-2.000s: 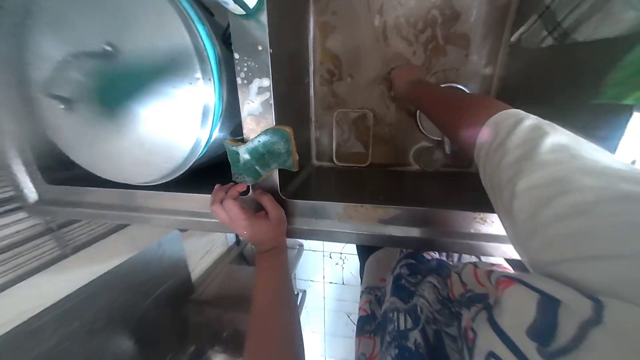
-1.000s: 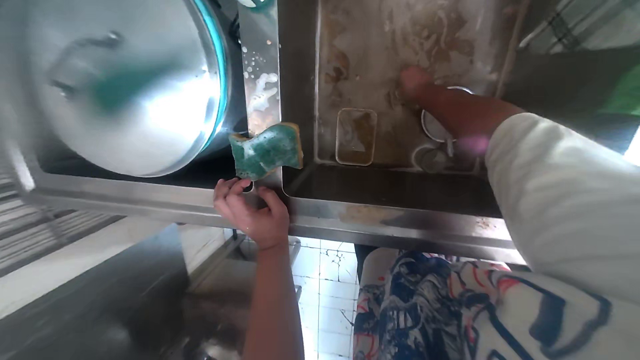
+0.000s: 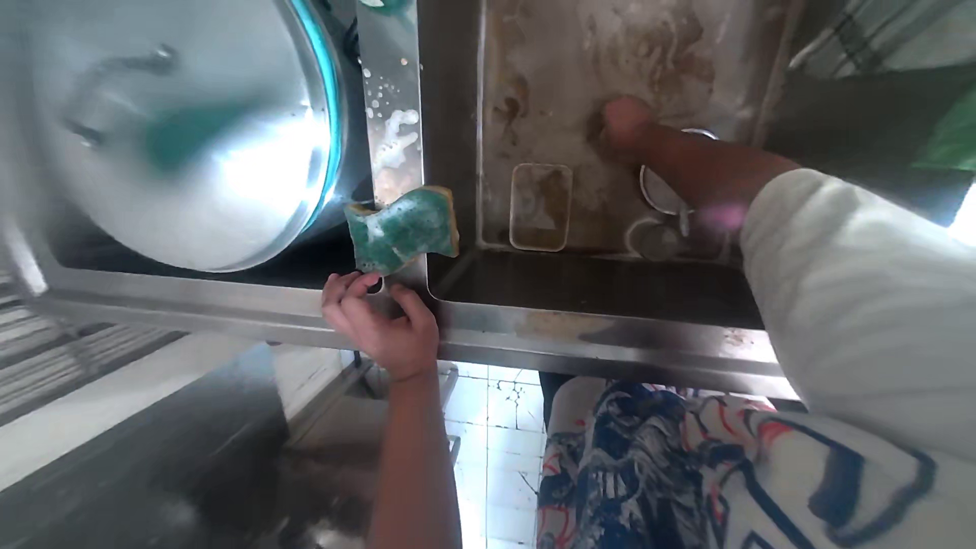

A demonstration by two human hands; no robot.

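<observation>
My left hand (image 3: 385, 320) rests on the front rim of a stainless steel sink (image 3: 610, 328), fingers apart and curled over the edge. Just beyond its fingertips, a soapy green-and-yellow scouring sponge (image 3: 404, 229) lies on the metal divider between two basins, close to or touching the fingers. My right hand (image 3: 627, 122) reaches down into the right basin, near its bottom; whether it holds something cannot be seen. Beside the right wrist is a round metal-rimmed item (image 3: 659, 191), partly hidden by the forearm. A rectangular clear container (image 3: 541, 207) lies on the basin bottom to its left.
A large round metal lid (image 3: 191, 191) with a handle and teal rim covers much of the left basin. Suds lie on the divider (image 3: 393, 114). A small round, glass-like item (image 3: 652, 240) is near the basin's front wall. A dark panel (image 3: 168, 457) stands below left.
The right hand has shifted slightly within the right basin. The left hand stays on the rim and the sponge stays on the divider.
</observation>
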